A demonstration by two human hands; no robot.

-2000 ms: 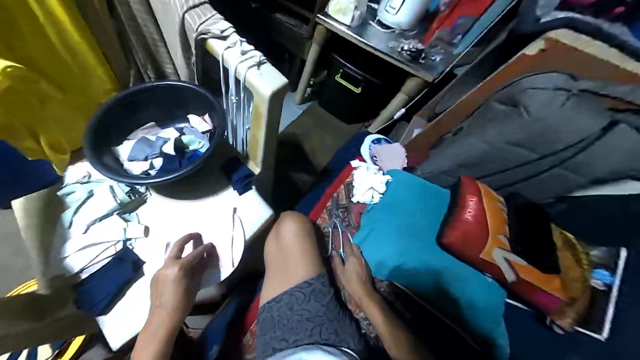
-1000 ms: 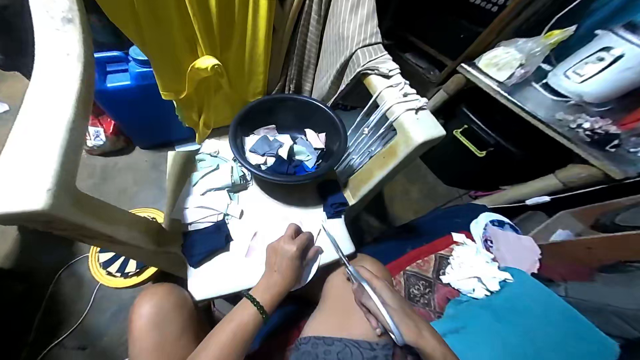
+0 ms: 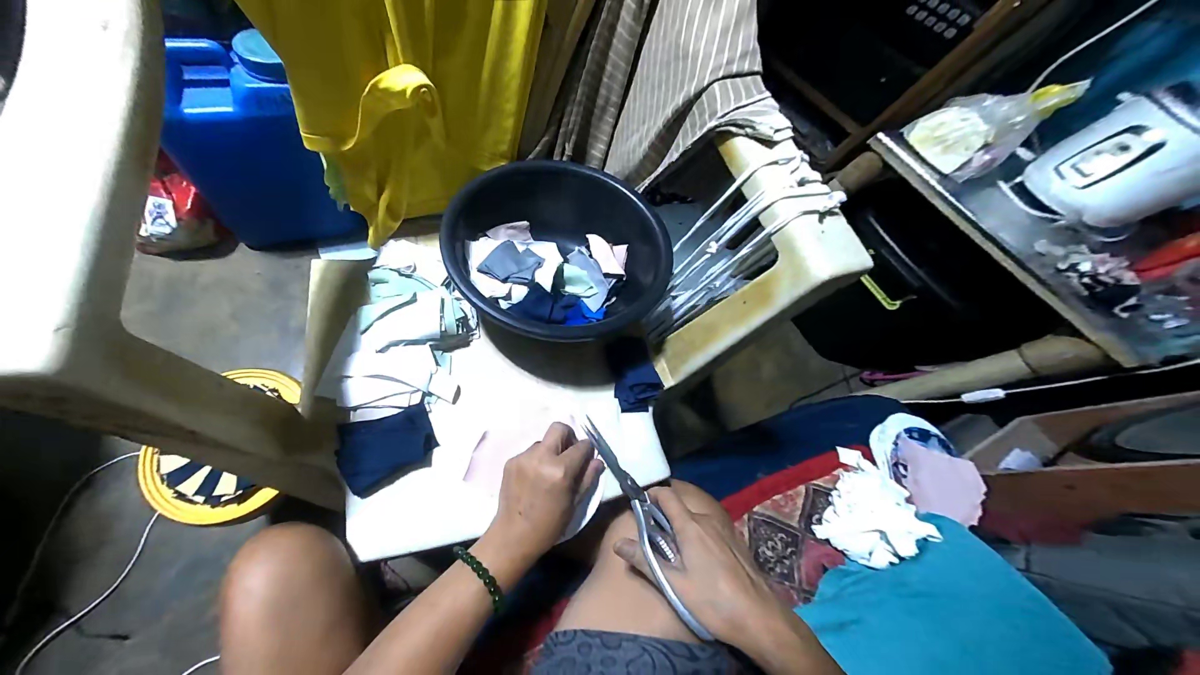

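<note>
My left hand (image 3: 548, 478), with a green bead bracelet on its wrist, pinches a pale pink and white fabric piece (image 3: 489, 457) over the front of a white plastic chair seat (image 3: 412, 525). My right hand (image 3: 698, 558) holds metal scissors (image 3: 633, 487) by the handles, blades pointing up beside the left fingers. The blades look nearly closed. On the seat behind stands a black basin (image 3: 558, 178) with small cloth scraps (image 3: 539, 272) inside. White and pale green fabric strips (image 3: 403, 319) lie left of it, with folded navy cloth (image 3: 384, 450) nearer me and more navy cloth (image 3: 637, 375) at right.
The chair's armrests rise left (image 3: 66, 234) and right (image 3: 787, 253), the right one wound with white cords. Teal cloth (image 3: 947, 609) and a crumpled white cloth (image 3: 872, 516) lie to my right. A yellow garment (image 3: 422, 94) hangs behind, near a blue jerrycan (image 3: 253, 141).
The left hand, earlier over the seat with fingers bent, now grips fabric. The scissors have risen from beside my right thigh to the fabric's edge. The view has swung left.
</note>
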